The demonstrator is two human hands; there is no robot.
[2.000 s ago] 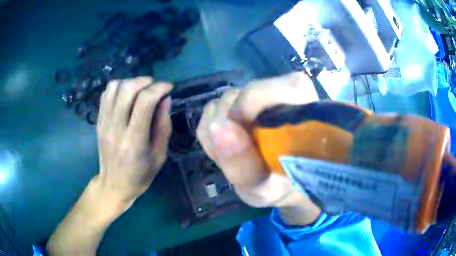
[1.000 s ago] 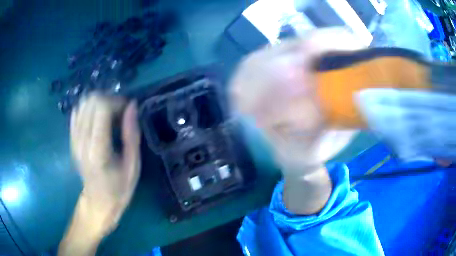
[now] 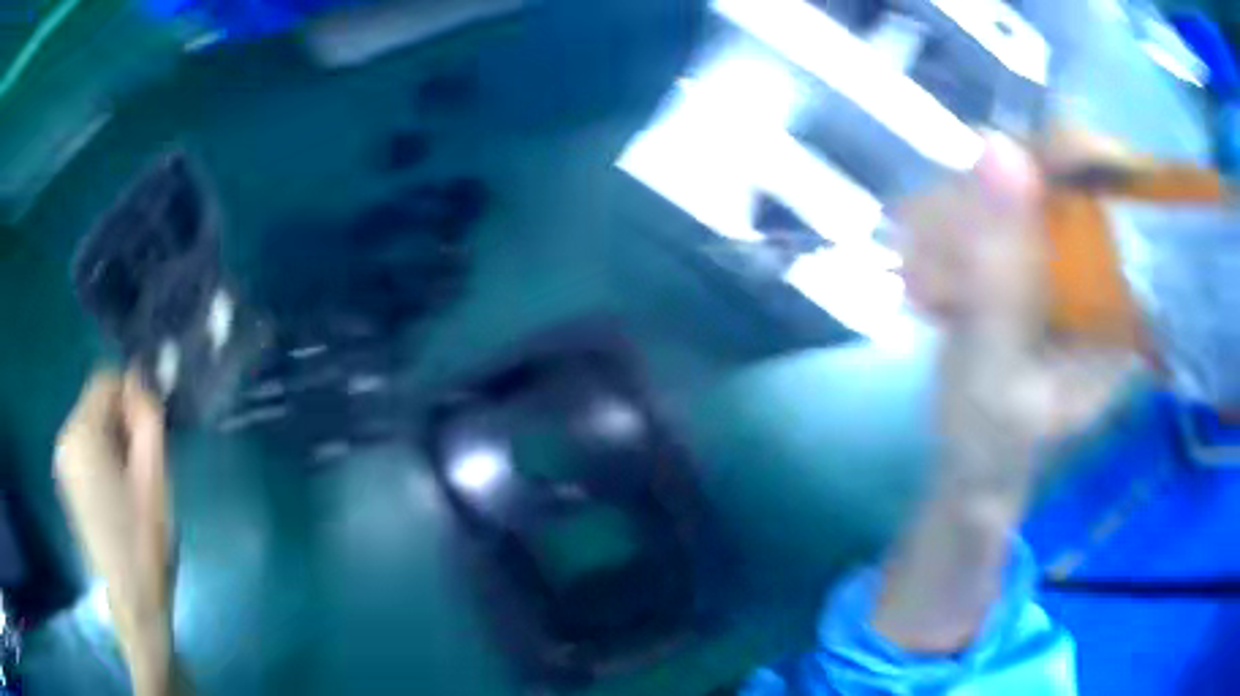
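My left hand (image 3: 116, 469) is at the left, its fingers on the lower end of a black plastic housing (image 3: 150, 252) with two small white squares, held above the mat. My right hand (image 3: 1000, 292) is at the right, blurred, gripping the orange electric screwdriver (image 3: 1088, 272), whose white label shows at the right edge. The black fixture (image 3: 469, 544) lies on the green mat in the middle, with no housing in it; green mat shows through its openings. The screwdriver's tip cannot be made out.
A loose pile of small black ring parts (image 3: 394, 252) lies behind the fixture. The white and dark screw feeder (image 3: 775, 177) stands behind and right of the fixture. A blue bin (image 3: 259, 14) shows at the far edge. A dark cable crosses the blue area at lower right.
The housing has left the fixture and moved to the far left in my left hand. My right hand has moved right with the screwdriver. The camera view has shifted.
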